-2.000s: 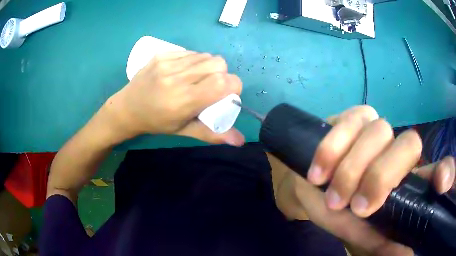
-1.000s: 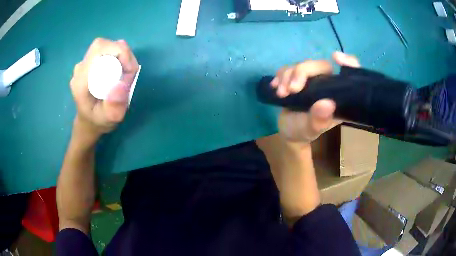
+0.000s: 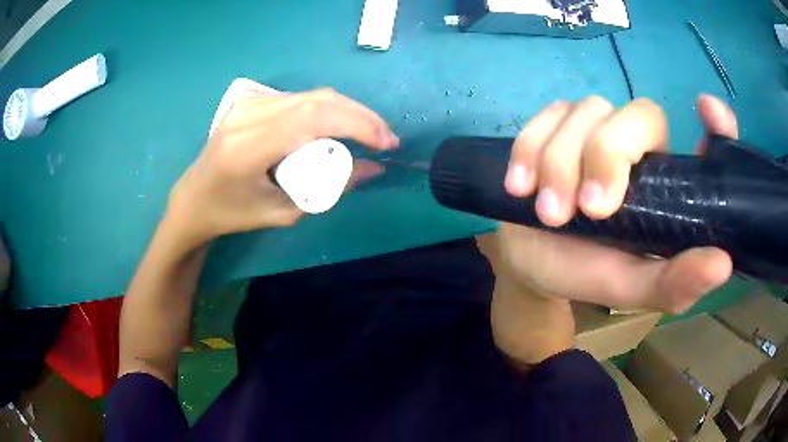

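My left hand [image 3: 251, 160] is around a white handheld fan, with its handle end [image 3: 315, 176] facing the tool. The end face shows two small dark holes. Part of the fan's white body [image 3: 242, 97] shows behind the hand. My right hand [image 3: 596, 186] holds the black electric screwdriver [image 3: 475, 174], pointing left. Its thin driver bit [image 3: 404, 163] stops short of the handle end, near my left fingertips. Whether a screw sits on the bit tip cannot be told.
Another white fan [image 3: 65, 91] lies at the left on the green mat [image 3: 155, 259]. A white piece [image 3: 378, 23] lies at the top. The screw feeder [image 3: 544, 15] is at the top right, with a thin dark tool [image 3: 713, 59] beyond its cord. Cardboard boxes [image 3: 691, 363] are below right.
The fan has left the bit and been turned, so its handle end now faces right. The screwdriver swung away, and is now pointing left towards the fan again.
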